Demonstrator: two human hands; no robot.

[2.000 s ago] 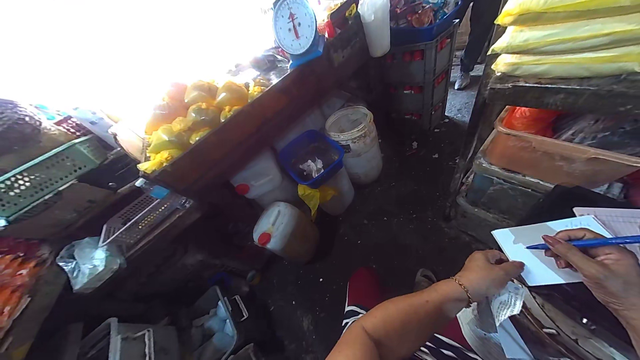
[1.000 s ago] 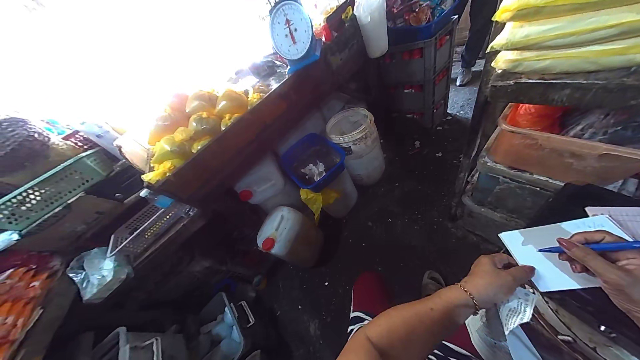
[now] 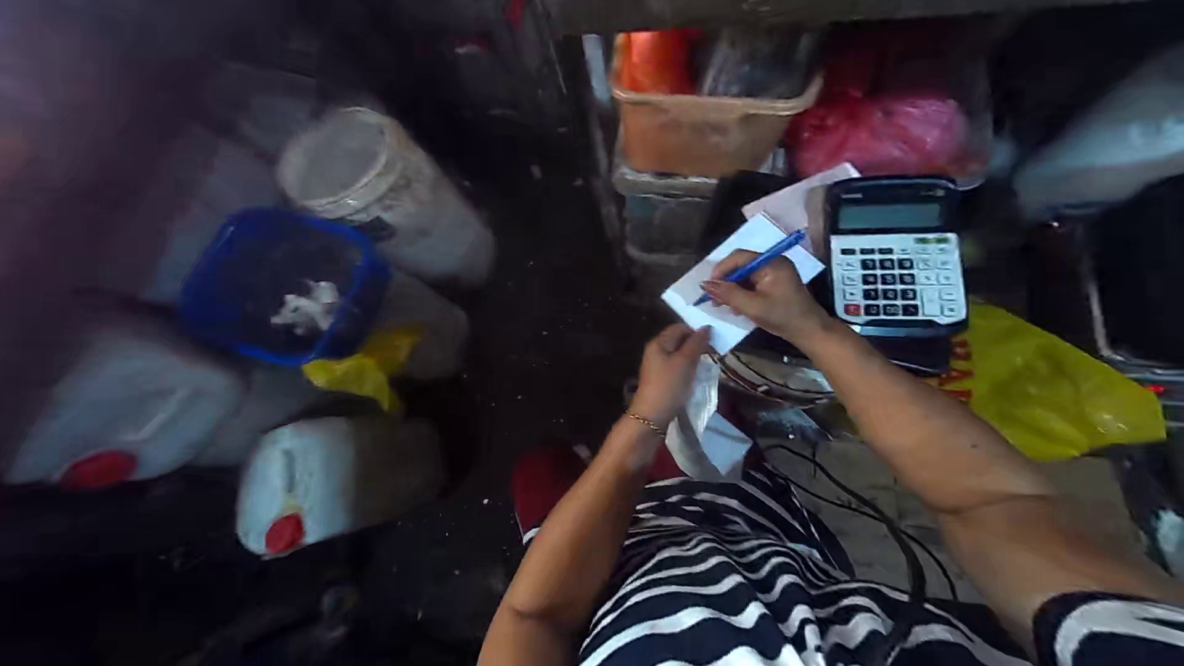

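Note:
My right hand (image 3: 763, 294) grips a blue pen (image 3: 760, 265), its tip down on a white notepad (image 3: 721, 326). At the pad's lower left edge, my left hand (image 3: 668, 370) pinches the corner, with strips of paper (image 3: 700, 407) hanging beneath its palm. A pinkish paper (image 3: 803, 205) lies partly behind the pad. Just right of my right hand is a desk calculator (image 3: 897, 259) with a black frame and pale key panel.
A yellow plastic bag (image 3: 1045, 398) is at right. Plastic bins (image 3: 717, 134) stand beyond the pad. On the left are a blue basin (image 3: 277, 356), a white bucket (image 3: 416, 199) and a jerrycan with a red cap (image 3: 305, 486). Dark cables (image 3: 860, 504) run near my lap.
The view has swung right and down, bringing the calculator and yellow bag into sight. Both hands are still at the notepad, the pen still in my right hand.

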